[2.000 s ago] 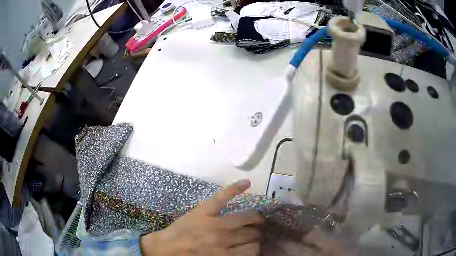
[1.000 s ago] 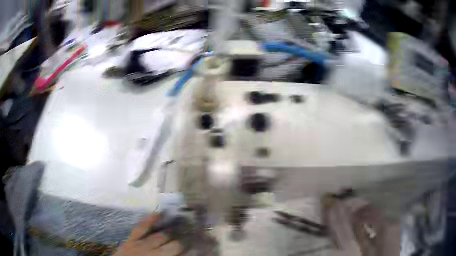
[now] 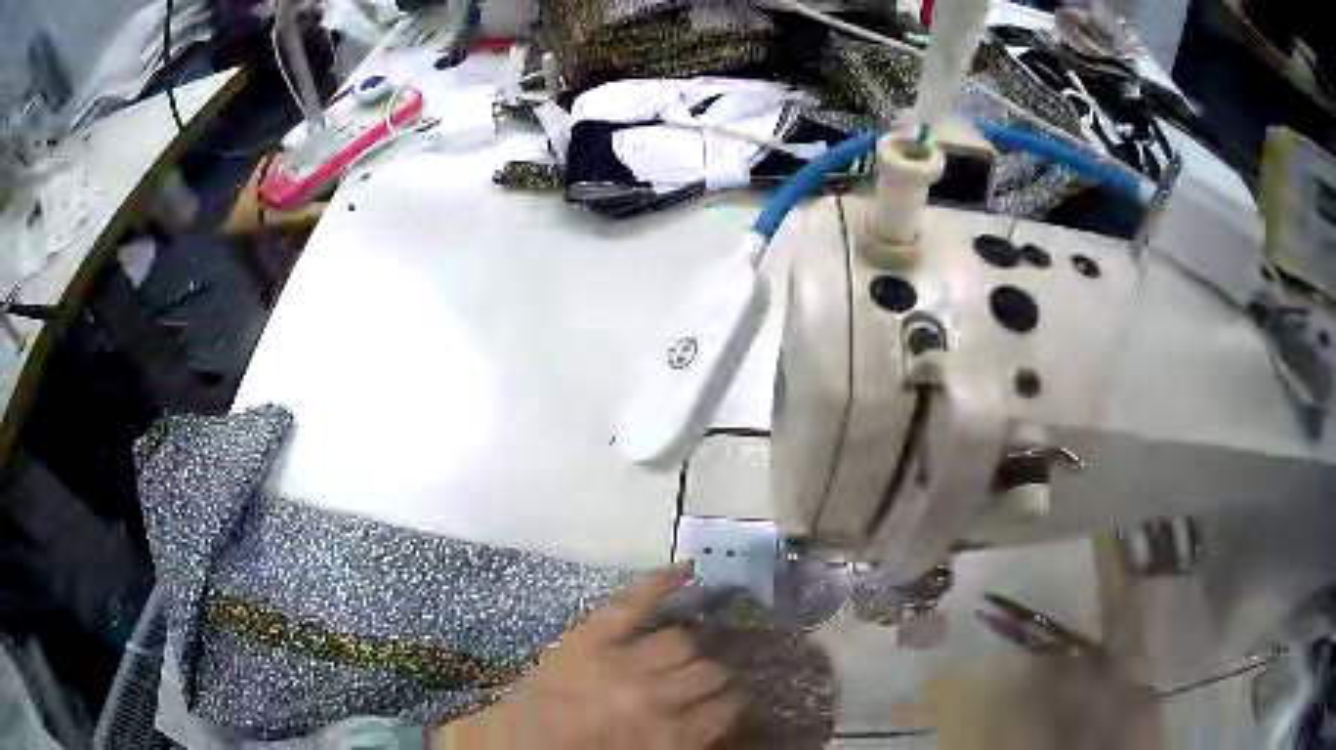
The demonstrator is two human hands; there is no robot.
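The grey speckled garment panel (image 3: 425,586) with a brown-gold band lies along the table's front, its left end folded over. My left hand (image 3: 601,681) rests on its right part, thumb out, beside the needle plate (image 3: 728,552). The cream sewing machine head (image 3: 938,381) stands over the panel's right end and hides the needle. Small dark thread snips (image 3: 1033,627) lie right of the presser foot area. My right hand (image 3: 1048,714) is blurred and cut off by the bottom edge, below the snips; its fingers are unclear.
A white lamp paddle (image 3: 696,366) on a blue neck hangs left of the machine head. Black-and-white cloth (image 3: 674,147) and brown-gold bundles (image 3: 659,41) lie behind. A pink-red object (image 3: 344,151) is at the back left. A white basket (image 3: 135,681) is at lower left.
The view swung right and has come partly back left. My right hand, right of the machine head one second ago, is now lower, at the bottom edge. My left hand stays on the panel.
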